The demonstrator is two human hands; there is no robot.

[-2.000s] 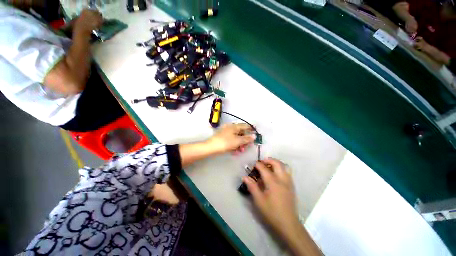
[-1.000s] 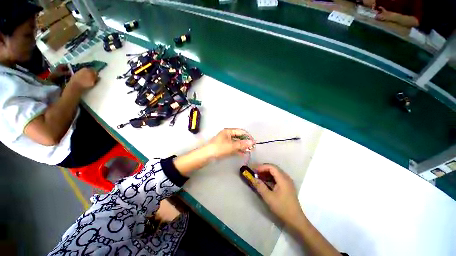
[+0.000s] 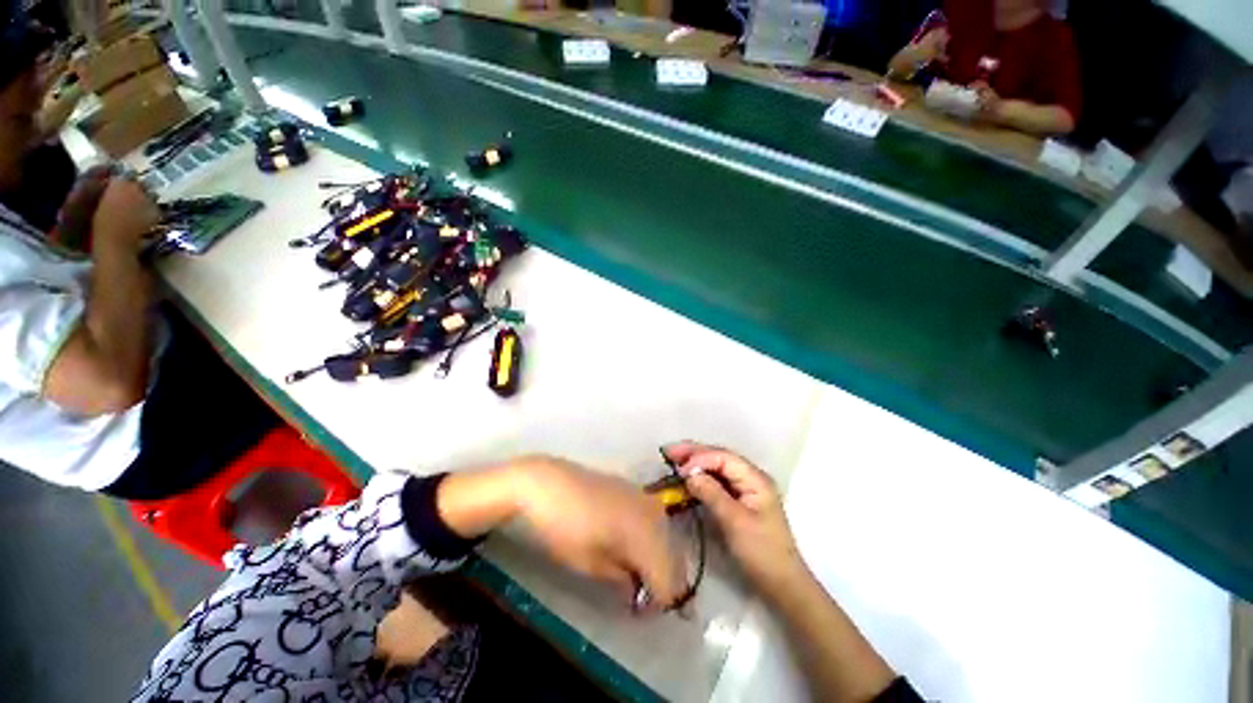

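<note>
My right hand [image 3: 739,505] holds a partly assembled unit [image 3: 672,497], black with a yellow battery, its body partly hidden by my fingers. A thin black cable [image 3: 702,556] curves down from it to the fingertips of my left hand [image 3: 605,533]. My left hand is blurred, palm down, low over the bench, with its fingertips closed at the cable's lower end. Another unit [image 3: 506,361], black with a yellow stripe, lies just in front of a large heap of similar units [image 3: 399,282] with cables and small green boards.
A person in a white shirt [image 3: 62,330] sits at the left beside a red stool [image 3: 254,497]. A green conveyor [image 3: 660,227] runs behind the white bench [image 3: 962,563] and carries a few dark units. A metal post [image 3: 1127,213] stands at the right. Another person in red [image 3: 1010,69] works across.
My view has swung to the right and up. My left hand has moved down towards me to the cable's lower end. My right hand has raised the unit and turned it.
</note>
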